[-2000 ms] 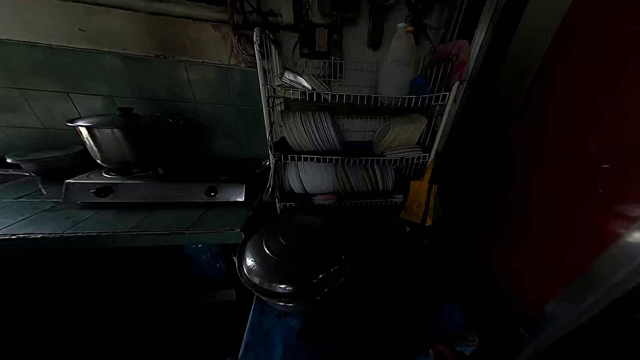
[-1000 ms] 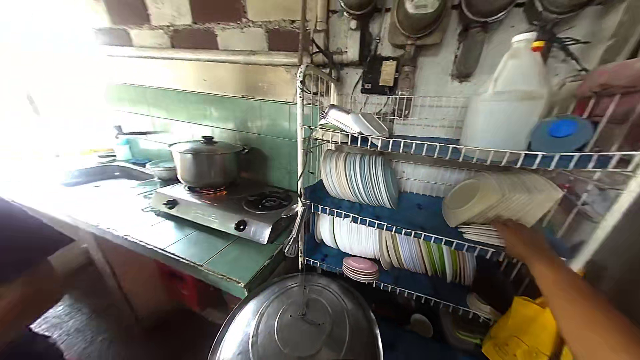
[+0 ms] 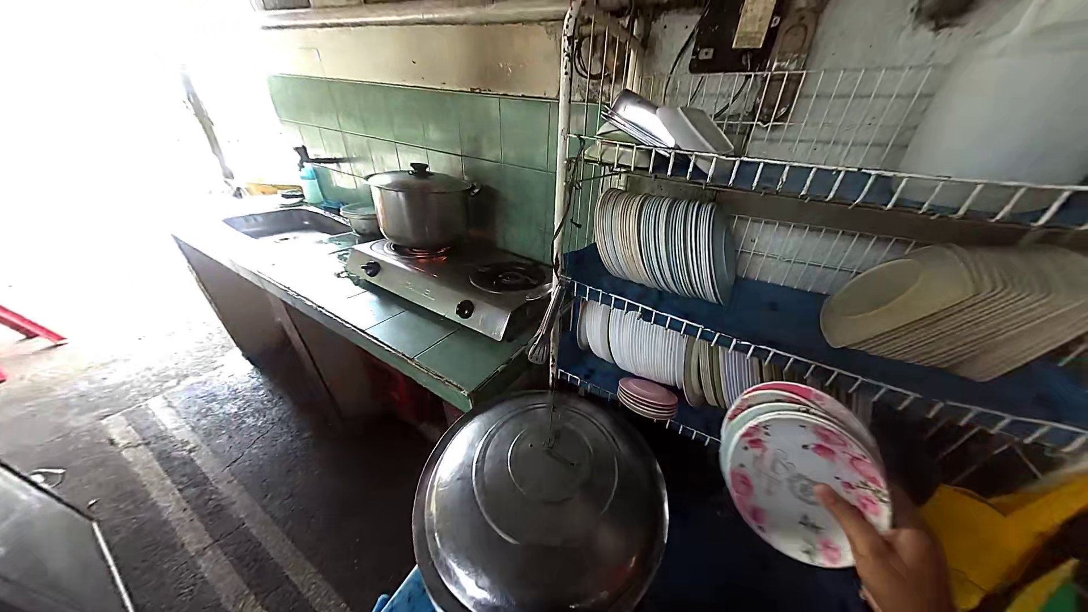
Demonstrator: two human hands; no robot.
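Note:
My right hand [image 3: 897, 557] grips a small stack of floral plates [image 3: 803, 484] at their lower right edge, thumb across the top plate's face. The plates are tilted in front of the lower shelf of a white wire dish rack [image 3: 816, 191]. Upright plates [image 3: 663, 242] stand on the middle shelf, and more white plates [image 3: 650, 344] line the shelf below, with small pink dishes [image 3: 648, 398] beside them. On the middle shelf's right leans a stack of cream oval plates [image 3: 960, 297]. My left hand is out of view.
A large metal lid [image 3: 544, 510] lies just left of the held plates. Beyond it, a steel pot [image 3: 421, 206] sits on a two-burner gas stove [image 3: 450, 285] on the green tiled counter [image 3: 467, 361]. A yellow bag or cloth [image 3: 977, 544] is by my right hand. A sink [image 3: 285, 223] is farther left.
One second ago my right hand reached to the middle shelf by the cream plates; now it is lower, holding floral plates. The picture has brightened from the dark earliest frame, and the view has shifted.

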